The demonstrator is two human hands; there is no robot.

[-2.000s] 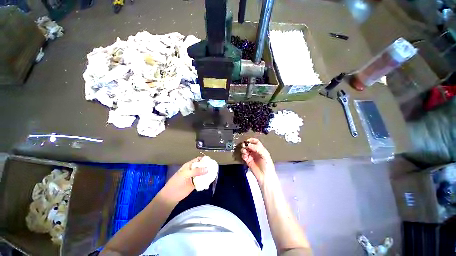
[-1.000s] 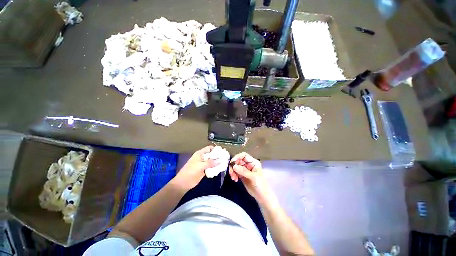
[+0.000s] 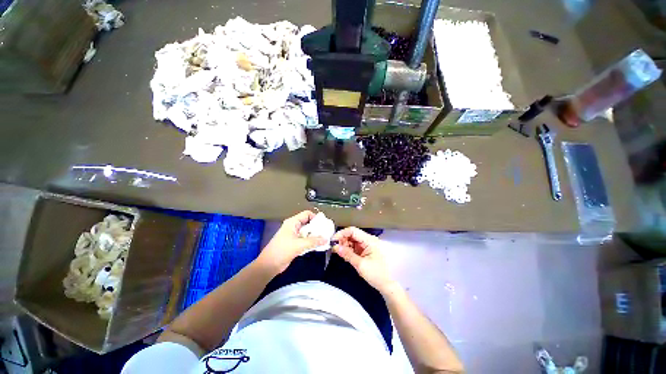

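My left hand (image 3: 288, 245) holds a cream-white plush piece (image 3: 318, 228) over my lap, just below the table's front edge. My right hand (image 3: 359, 256) is pinched on a tiny dark safety eye (image 3: 334, 244) at the right side of the piece; whether its stem is in the cloth cannot be told. The dark green press (image 3: 340, 88) stands above my hands, its flat base (image 3: 334, 188) near the table edge. Loose dark eyes (image 3: 395, 157) lie right of the base, with white washers (image 3: 449, 175) beside them.
A heap of cream pieces (image 3: 232, 91) lies left of the press. The parts box (image 3: 467, 123) stands behind. A wrench (image 3: 549, 162), sleeved dark rectangle (image 3: 586, 182) and bottle (image 3: 610, 89) lie right. A carton (image 3: 45, 259) and blue crate (image 3: 219, 252) are low left.
My right hand has moved from near the press base to the plush piece in my left hand, bringing the dark eye against it. The view has shifted, so the table things sit further right.
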